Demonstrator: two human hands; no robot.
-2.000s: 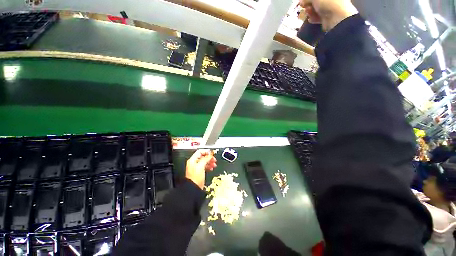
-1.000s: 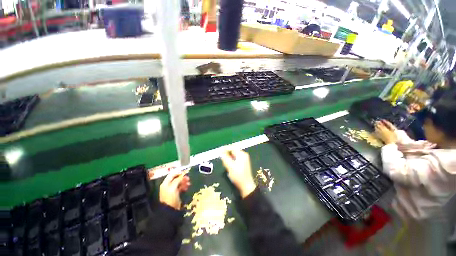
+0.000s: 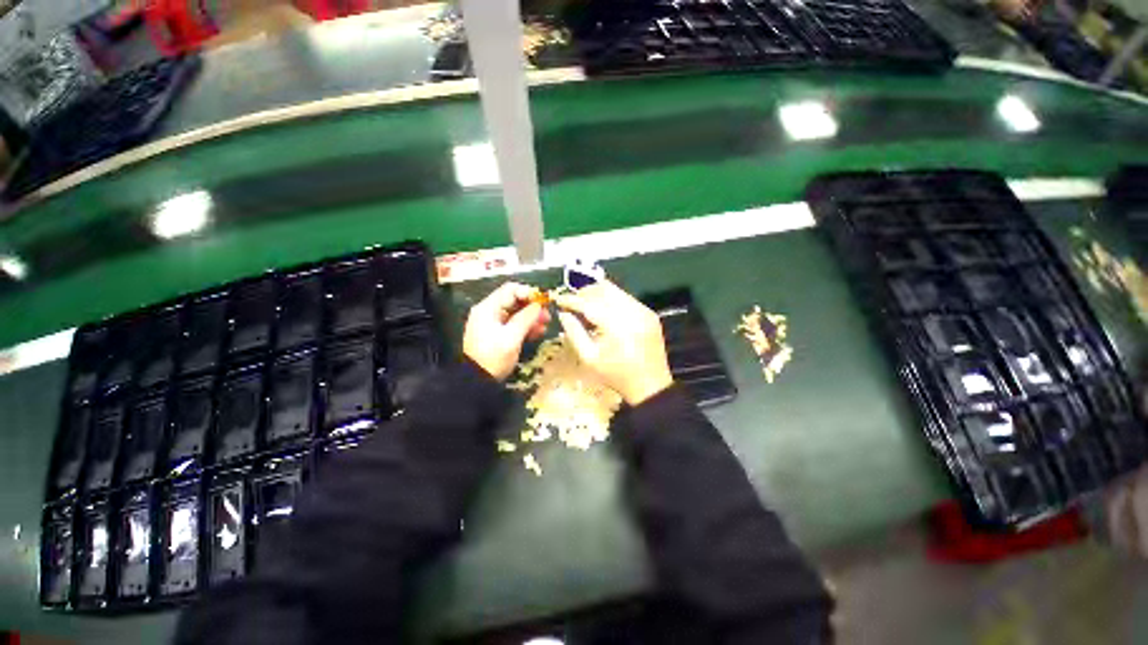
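My left hand and my right hand are raised over the bench, fingertips almost touching. A tiny orange piece is pinched in my left fingertips. My right fingers are bent together beside it; whether they hold anything is too small to tell. A large loose heap of small cream pieces lies below the hands, partly covered by them. A dark phone-like slab lies right of my right hand, partly hidden by it. A smaller heap of cream-brown bits lies further right.
A black blister tray lies left and another right, over a red support. A white-rimmed timer sits near the foot of a pale upright post. A glossy green belt runs beyond the bench edge, with more trays past it.
My right hand was raised high, then came down; it has now moved beside my left fingertips. The view has tilted down, and the dark slab shows again beside my right hand.
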